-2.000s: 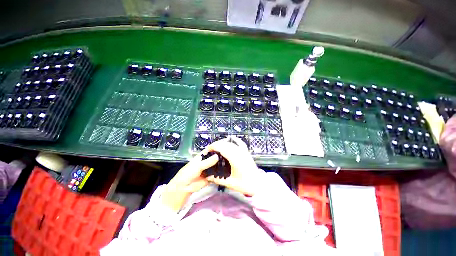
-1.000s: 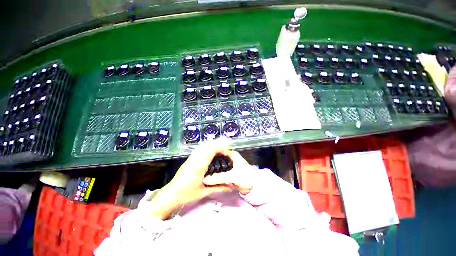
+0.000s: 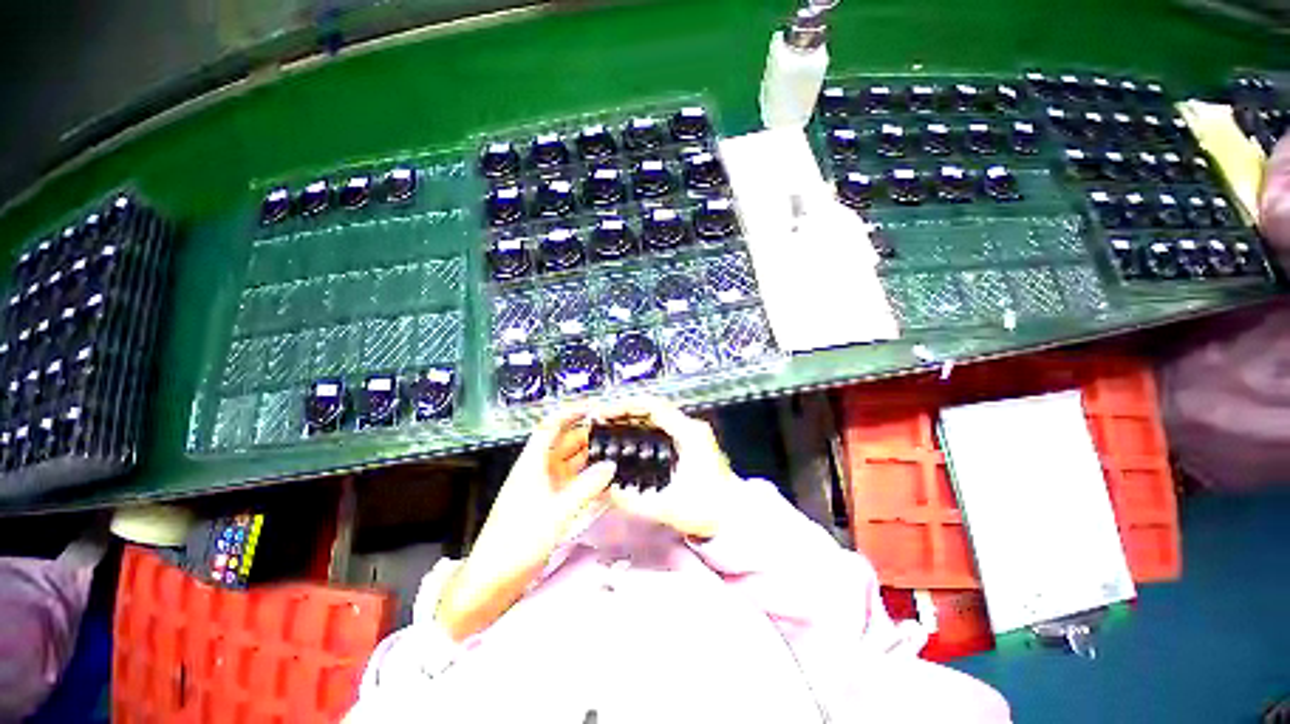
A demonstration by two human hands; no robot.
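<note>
A short row of several ribbed black parts [image 3: 632, 458] is held level between both hands, in front of the bench edge. My left hand [image 3: 545, 488] grips its left end, with the thumb on the front. My right hand [image 3: 689, 474] grips its right end. The clear blister tray [image 3: 538, 314] just beyond my hands holds black round parts in its back three rows and three in its front row. The tray to its left [image 3: 269, 354] holds parts in its back row and three in its front row; its middle rows show bare pockets.
Stacked filled trays [image 3: 106, 347] stand far left. A white strip [image 3: 806, 248] and dispenser bottle [image 3: 792, 82] separate the right trays [image 3: 976, 241]. Red trays [image 3: 255, 651] hang below the bench edge; a clipboard [image 3: 1040, 509] lies over the right one. Pink sleeves of other people show at both sides.
The view has tilted down and turned. Both hands still hold the black parts, which now show as a wider level row. The thumb of my left hand has moved onto their front.
</note>
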